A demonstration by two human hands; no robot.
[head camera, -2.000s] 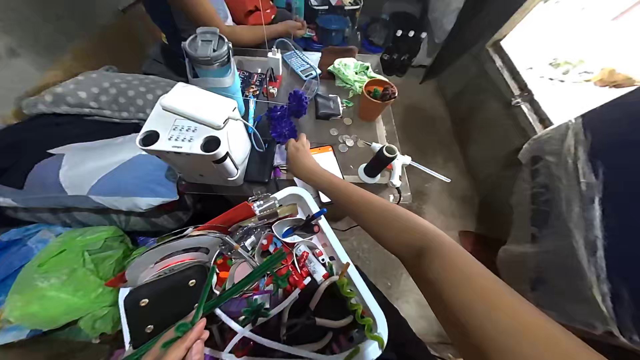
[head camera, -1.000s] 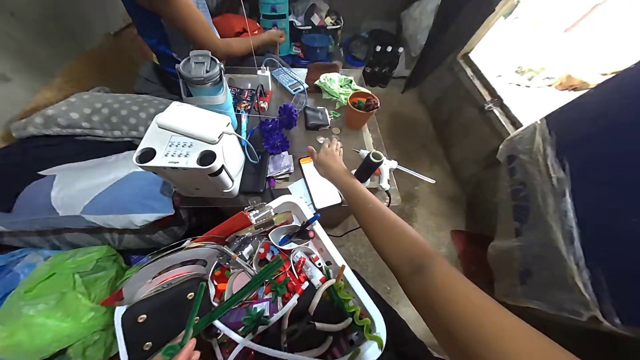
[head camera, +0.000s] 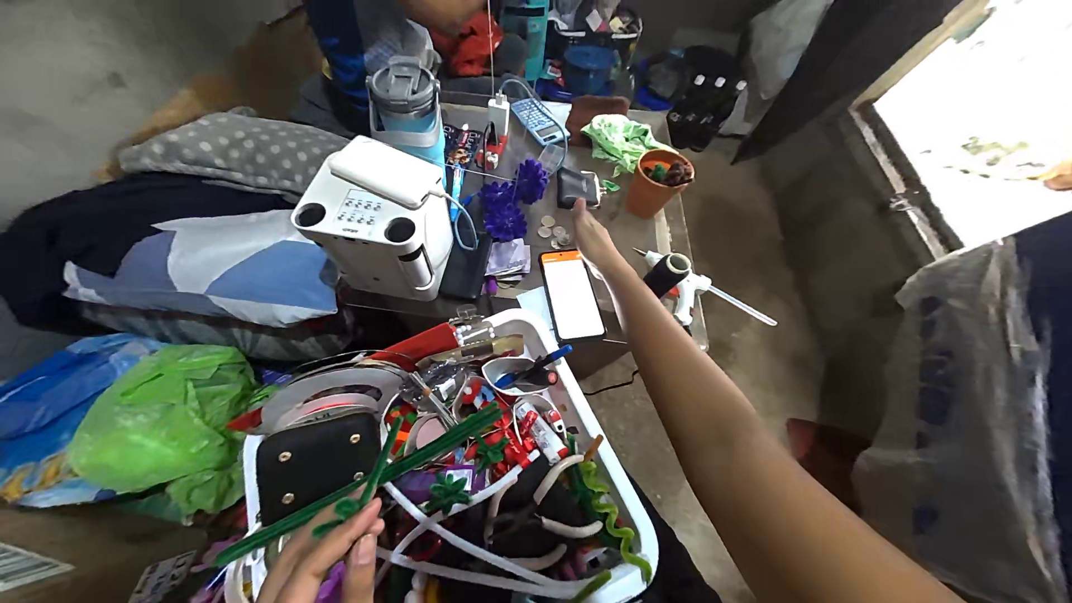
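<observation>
My left hand (head camera: 331, 553), at the bottom, holds a green pipe cleaner (head camera: 381, 456) with a curled end. A bundle of long green pipe cleaners (head camera: 435, 444) lies by it over a white plastic basket (head camera: 586, 410) full of craft supplies. My right hand (head camera: 592, 239) reaches over the table, its fingertips at a dark wallet-like case (head camera: 578, 188); whether it grips the case is hard to tell. Coins (head camera: 553, 232) lie just left of that hand, a smartphone (head camera: 573, 297) with a lit screen below it. Purple pipe-cleaner flowers (head camera: 505, 209) are farther left.
A white device (head camera: 377, 226) and a tumbler (head camera: 406, 100) stand on the table's left. An orange pot (head camera: 656, 188), a black roll (head camera: 667, 272) and a white glue gun (head camera: 691, 293) are at its right. A calculator (head camera: 540, 120) lies behind. Another person's arm (head camera: 444, 12) shows at the top.
My right hand has moved from the purple flowers, past the area above the phone, to the dark case. My left hand remains over the basket with the green pipe cleaner.
</observation>
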